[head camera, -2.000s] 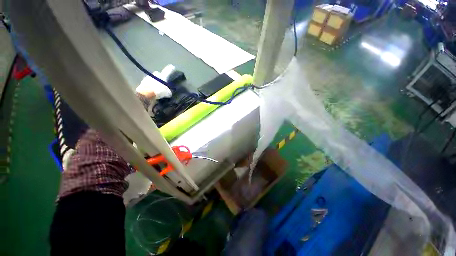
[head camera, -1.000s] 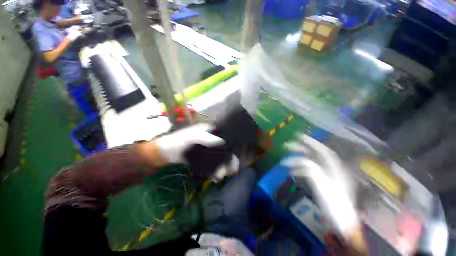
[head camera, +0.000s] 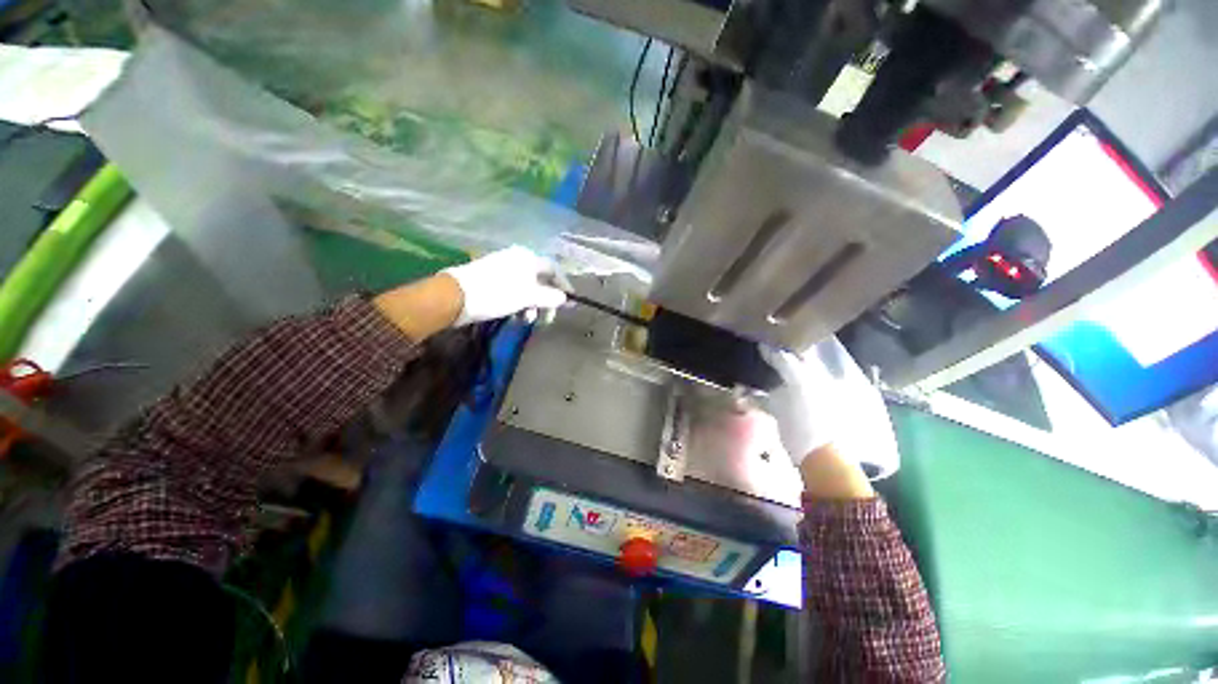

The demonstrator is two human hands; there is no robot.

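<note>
A black power adapter (head camera: 708,350) lies at the fixture on the silver base plate (head camera: 568,401), below the large grey ultrasonic horn (head camera: 808,221). My left hand (head camera: 510,286), in a white glove, is left of the fixture with its fingers closed on the black adapter cable (head camera: 604,307). The cable runs from the adapter's left end. My right hand (head camera: 812,398), also gloved in white, is at the adapter's right end with its fingertips on it. Part of the adapter's right end is hidden by this hand.
Translucent film (head camera: 334,154) stretches from the left towards the horn. A red-orange emergency stop (head camera: 639,556) and control panel (head camera: 628,532) are on the base front. A green conveyor belt (head camera: 1055,548) is at right. A scanner (head camera: 1015,254) with red lights stands before the monitor (head camera: 1082,201).
The view has swung right from the left conveyor to the press. The dark item in my left hand earlier is blurred; now the adapter lies at the fixture with both hands at it.
</note>
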